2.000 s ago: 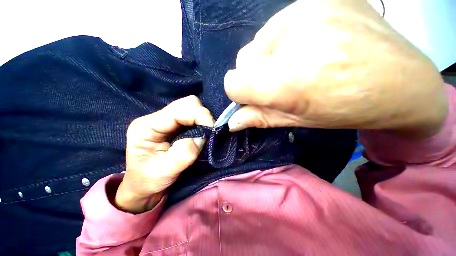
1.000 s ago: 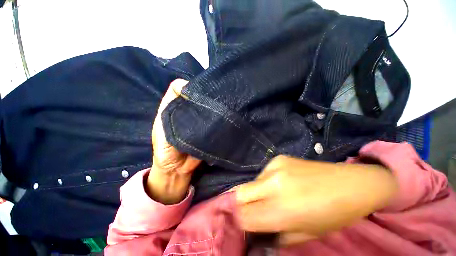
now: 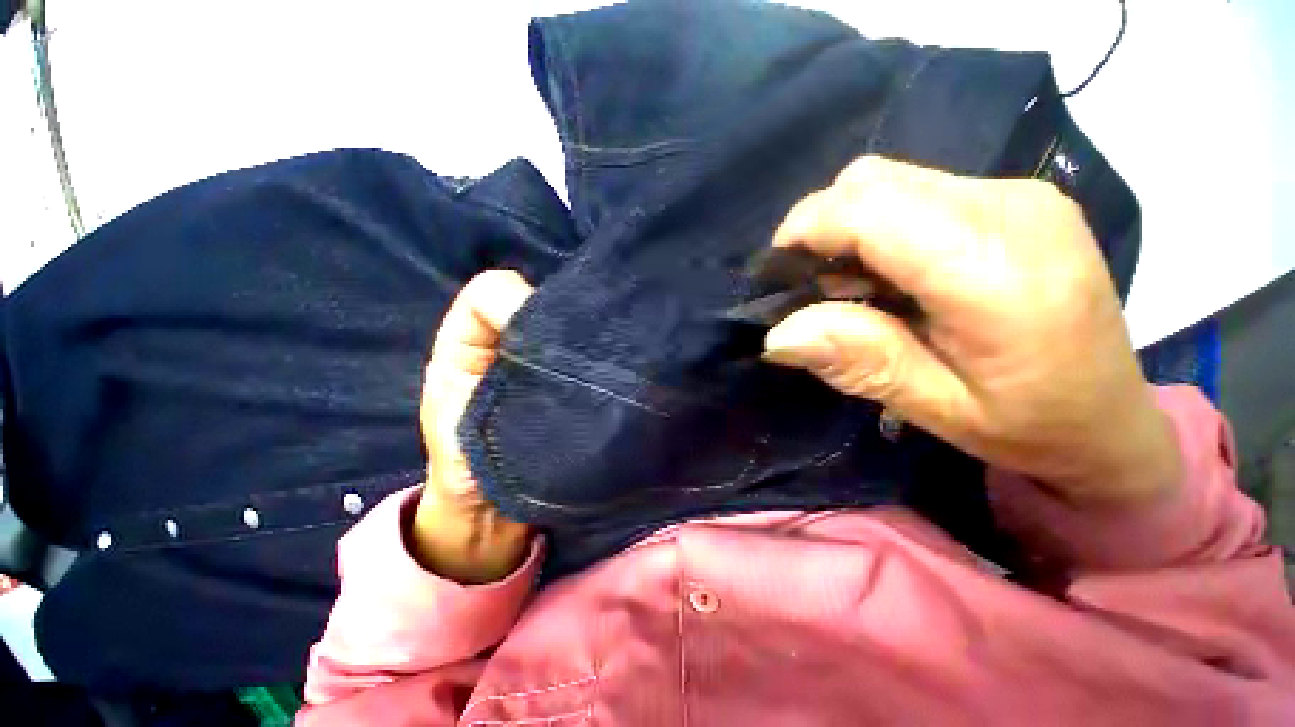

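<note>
A dark navy denim garment point(image 3: 284, 327) lies across the white table and against the pink shirt. My left hand point(image 3: 469, 412) grips a rounded, stitched part of it from the left, its fingers partly hidden under the cloth. My right hand point(image 3: 966, 313) is above the garment at the right, with dark snips point(image 3: 781, 301) between thumb and fingers, their blades pointing left over the cloth. A row of round silver buttons point(image 3: 252, 518) runs along the lower left. A small white neck label point(image 3: 1068, 166) shows at the upper right.
The white table point(image 3: 1221, 171) has a curved edge at the right. A thin dark cord point(image 3: 1119, 43) lies beyond the neck. Part of a blue basket point(image 3: 1204, 358) shows below the table edge. A green item point(image 3: 270, 704) shows at the bottom left.
My right hand has risen from near the shirt to above the garment, with the snips now visible. My left hand still holds the rounded part, which lies flatter.
</note>
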